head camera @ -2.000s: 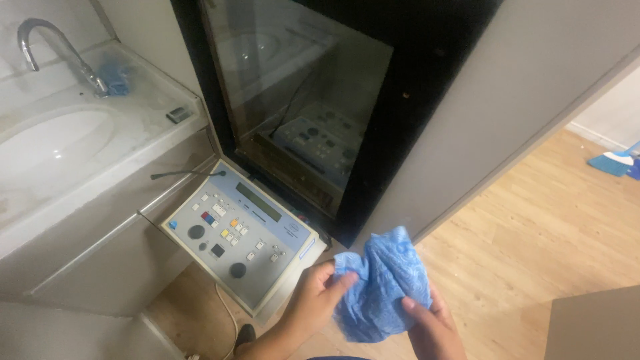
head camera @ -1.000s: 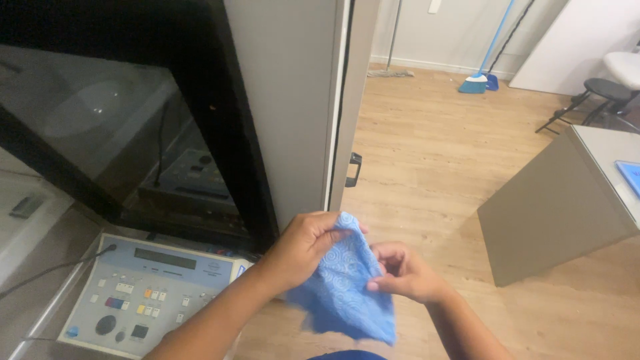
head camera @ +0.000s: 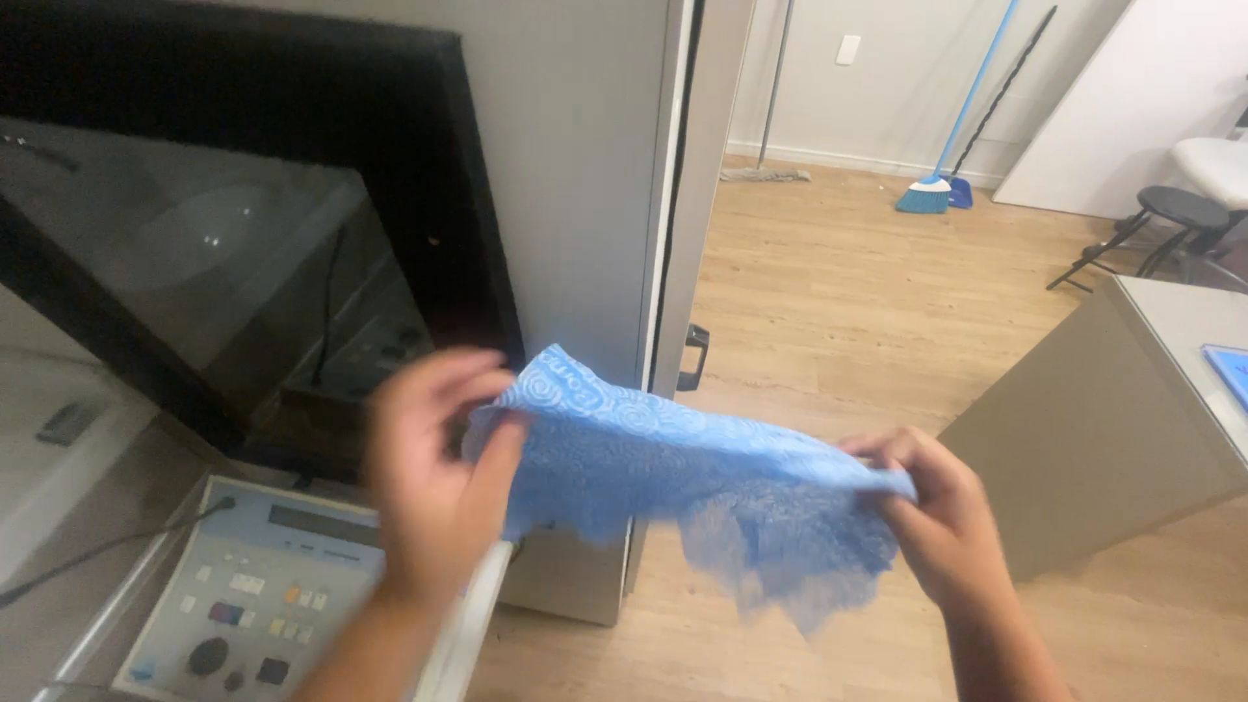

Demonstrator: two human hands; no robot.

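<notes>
A blue patterned cleaning cloth (head camera: 673, 458) hangs stretched between my two hands, with its lower edges loose and blurred. My left hand (head camera: 448, 458) grips its left corner between thumb and fingers, in front of a black-framed window (head camera: 487, 253). At the cloth's right end, my right hand (head camera: 926, 507) pinches the other corner. Below and left of my left hand lies a control console (head camera: 263, 595) with knobs, buttons, a small display and a thin black gooseneck; my left forearm covers part of it.
A door edge with a black handle (head camera: 694, 358) stands beyond the cloth. At the right are a grey desk (head camera: 1082, 429) and a black stool (head camera: 1182, 208). A blue broom (head camera: 924, 195), a dustpan (head camera: 959, 192) and a mop (head camera: 765, 175) rest by the far wall. A sink counter (head camera: 39, 361) is at the left.
My hands have moved apart, and the cloth, bunched and folded between them before, is now spread wide. The view has swung right from the sink.
</notes>
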